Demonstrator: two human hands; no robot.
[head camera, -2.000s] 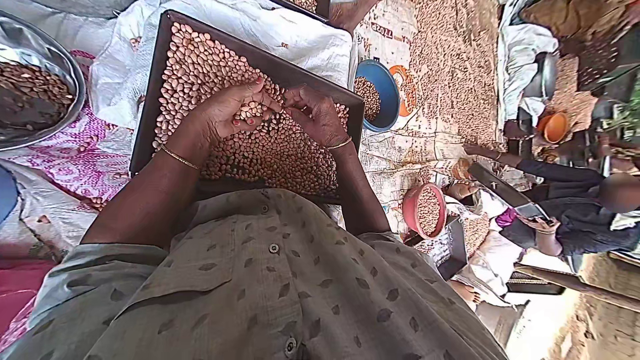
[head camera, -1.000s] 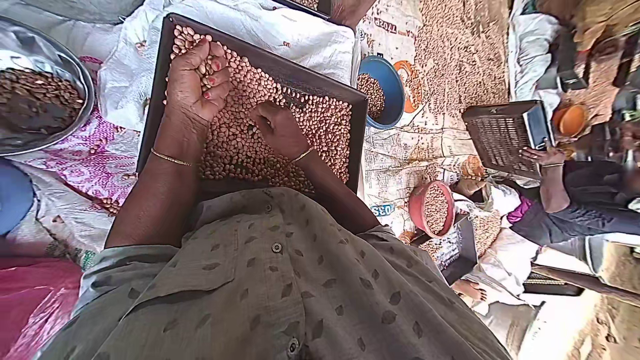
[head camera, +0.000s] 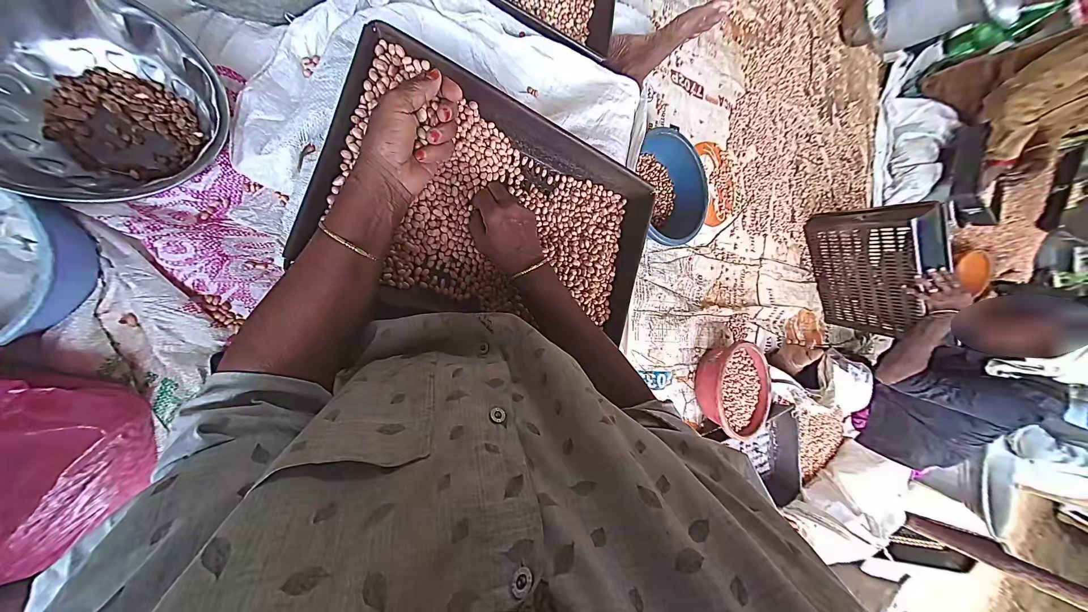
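A dark rectangular tray (head camera: 633, 255) on my lap side holds a broad layer of pale brown nuts (head camera: 586, 212), which look like shelled peanuts. My left hand (head camera: 412, 132) is curled, palm up, over the tray's upper left part, with several nuts held in its fingers. Lower and to the right, my right hand (head camera: 506, 225) rests knuckles up among the nuts, its fingers bent down into them; whether they grip any is hidden. A thin bangle circles each wrist.
A metal basin (head camera: 191, 174) with darker nuts stands at left, above a blue tub (head camera: 72, 272). Right of the tray are a blue bowl (head camera: 693, 191) and a red bowl (head camera: 705, 391) of nuts. Another person's hand (head camera: 943, 293) holds a plastic crate (head camera: 863, 272) at far right.
My hands were together over the tray two seconds ago; they are now apart, the left one farther up and left. The other person's crate has shifted and turned.
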